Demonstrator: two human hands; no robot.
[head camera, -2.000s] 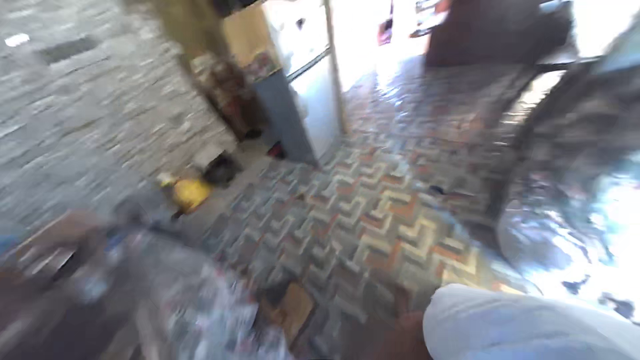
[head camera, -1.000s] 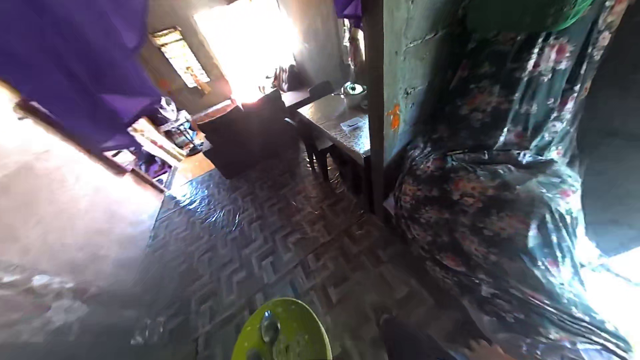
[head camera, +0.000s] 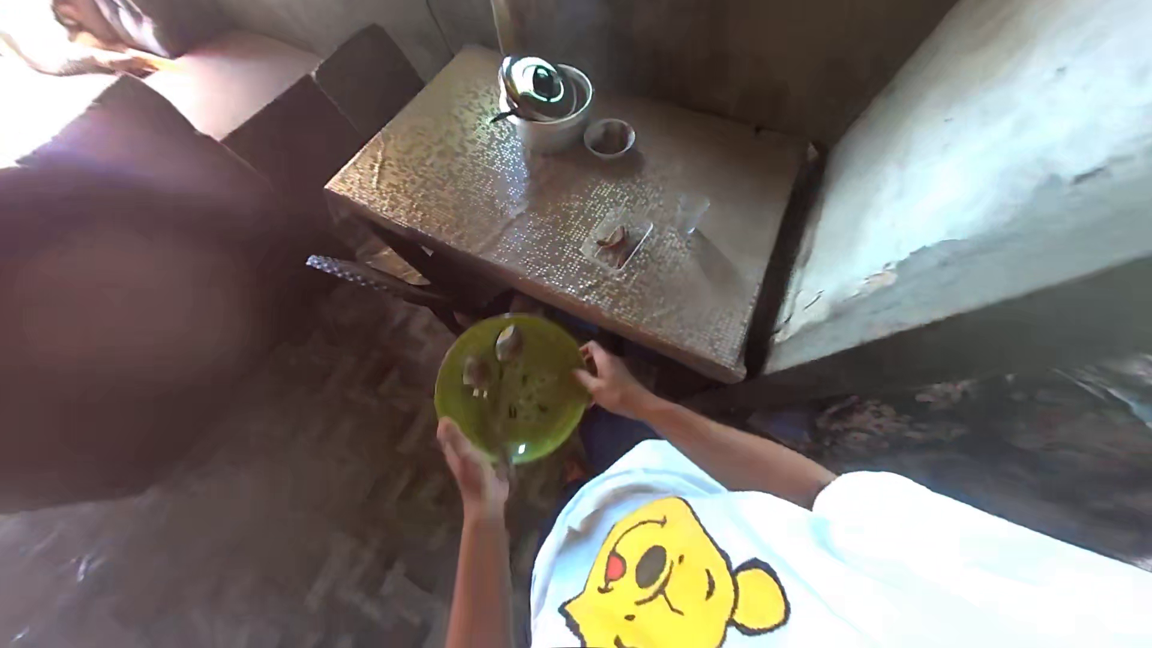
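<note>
A round green plate (head camera: 549, 396) is held level between my two hands, in front of my body. My left hand (head camera: 472, 468) grips its near left rim, and my right hand (head camera: 609, 380) grips its right rim. On the plate lie a spoon (head camera: 508, 344), what looks like a fork (head camera: 477, 376) and small food scraps. Past the plate stands a table (head camera: 540, 290) with a shiny patterned cover. It bears a white pot (head camera: 551, 135) with a metal lid, a small bowl (head camera: 609, 139), a clear tray (head camera: 617, 241) with something brown in it, and a clear glass (head camera: 691, 216).
A chair (head camera: 369, 275) is tucked at the table's left side. Large dark furniture (head camera: 117, 297) fills the left. A pale wall (head camera: 972, 180) runs along the table's right end, with floral cloth (head camera: 918, 423) below it at the right.
The view has turned and come much closer to the table, which stood farther off one second ago. Both hands now show on the green plate.
</note>
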